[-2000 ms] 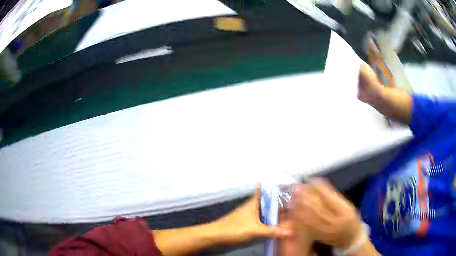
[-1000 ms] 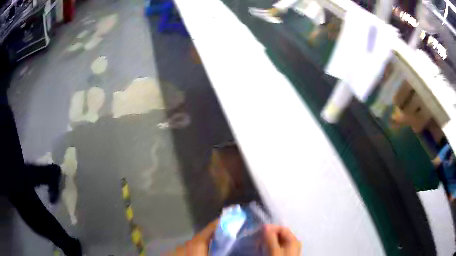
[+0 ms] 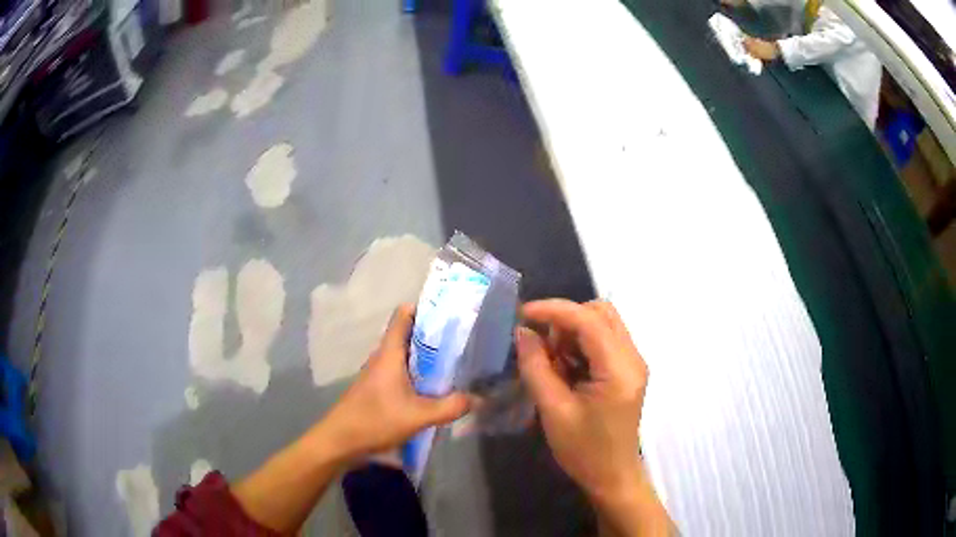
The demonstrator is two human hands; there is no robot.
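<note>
A flat packet in a shiny clear sleeve, white and pale blue with blue print, stands tilted in front of me above the floor. My left hand grips its lower left part, with the thumb across the front. My right hand is just right of the packet, its thumb and forefinger curled near the sleeve's right edge. I cannot tell whether those fingers touch or pinch the clear film.
A white-covered bench edge runs along the right, beside a dark green conveyor belt. A person's hand with a white sleeve is across the belt. A blue stool stands at the top. Grey floor lies left.
The view has swung from the bench and a person in blue to the floor and aisle. The packet is now higher and clearer, in my left hand. The dark-clothed person at left is gone from view.
</note>
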